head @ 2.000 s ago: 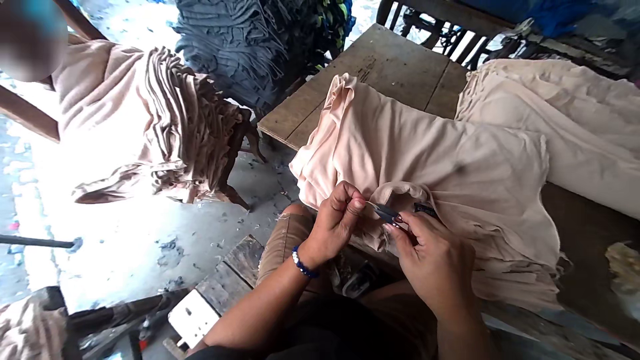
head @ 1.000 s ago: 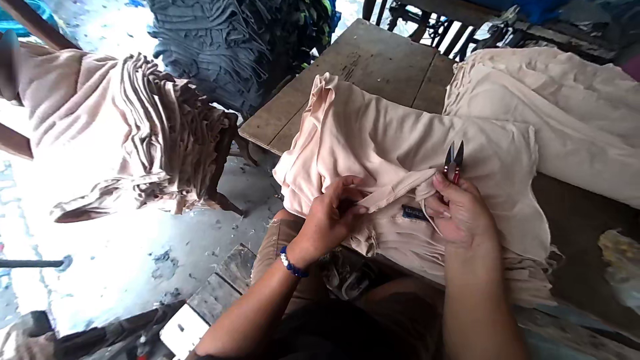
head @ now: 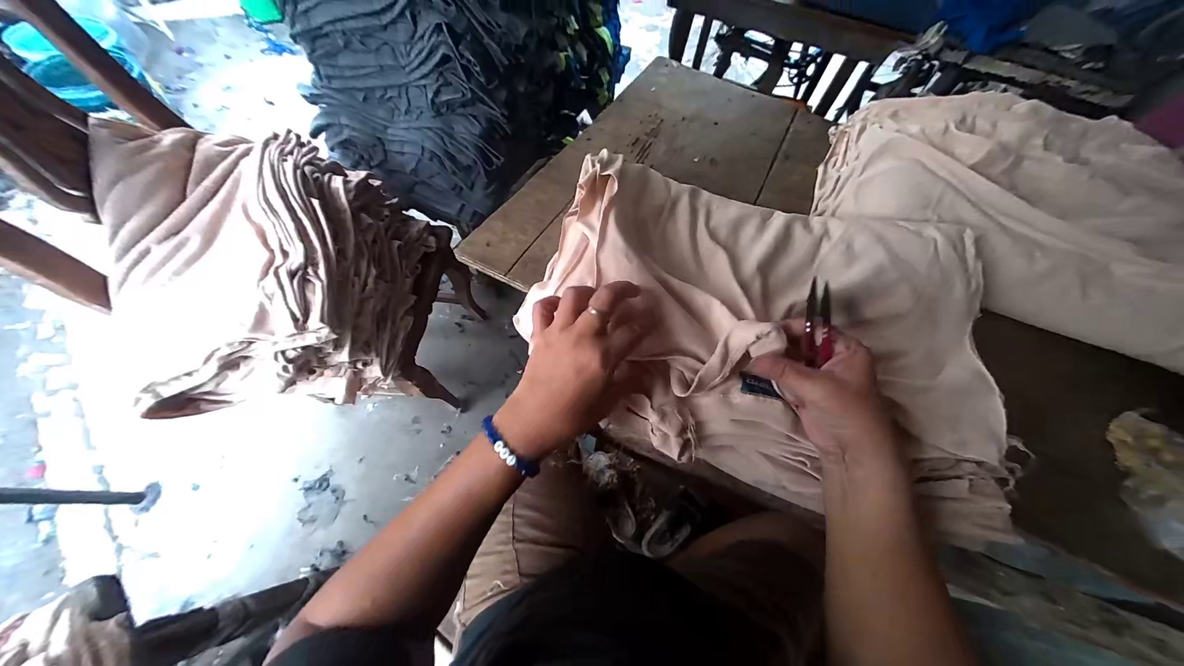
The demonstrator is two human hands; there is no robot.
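Observation:
A pale pink garment [head: 721, 250] lies on top of a stack of similar cloth on the wooden table. My right hand [head: 828, 384] holds thread snips [head: 817, 328], blades pointing up and slightly apart, and pinches the garment's narrow band [head: 735, 351] between thumb and finger. Just below that band shows a dark label [head: 760, 385] bearing writing. My left hand [head: 587, 356], wearing a ring and a blue beaded bracelet, rests on the garment's left part with fingers bent; its fingertips are partly hidden, so whether it grips the cloth cannot be told.
Another pale cloth stack [head: 1017, 185] lies at the right. On the left, a wooden chair [head: 55, 259] bears a folded pink stack [head: 250, 268]. Dark grey cloth [head: 407, 92] is piled behind the table [head: 684, 120]. A plastic bag [head: 1147, 472] is at the right edge.
Two seconds ago my hands were close together at the cloth with the snips between them. They have since moved apart, and the snips now point up in my right hand. My left hand has moved up over the garment.

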